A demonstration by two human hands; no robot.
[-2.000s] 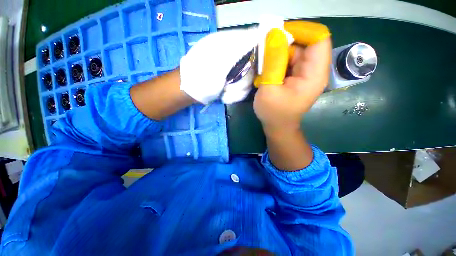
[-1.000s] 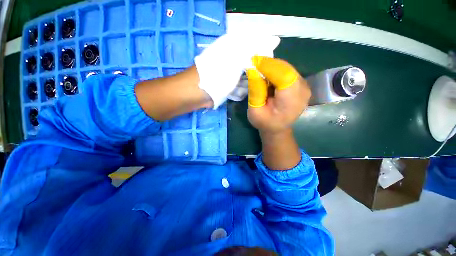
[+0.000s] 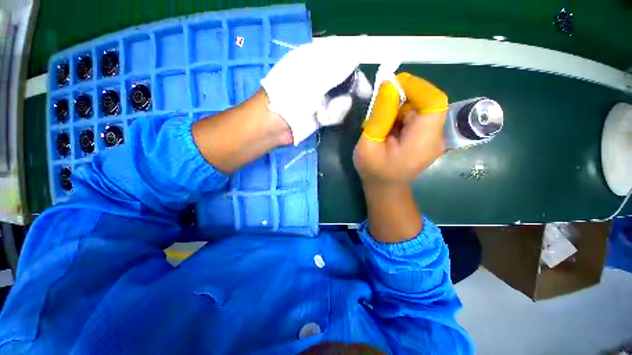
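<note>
My left hand, in a white glove, holds a small round black part over the tray's right edge; the glove hides most of the part. My right hand, with yellow finger cots, pinches a white wiping cloth just right of the part, with a small gap between. The light-blue compartment tray lies at the left, with several black parts in its left compartments. My left forearm and sleeve cover part of the tray.
A solvent bottle with a silver top is on the green surface, right of my right hand. A white round fan base is at the far right. A pale edge strip runs along the back. A cardboard box is below the table edge.
My right hand with the cloth has moved right, away from the part in my left hand, showing a gap. The view has shifted a little.
</note>
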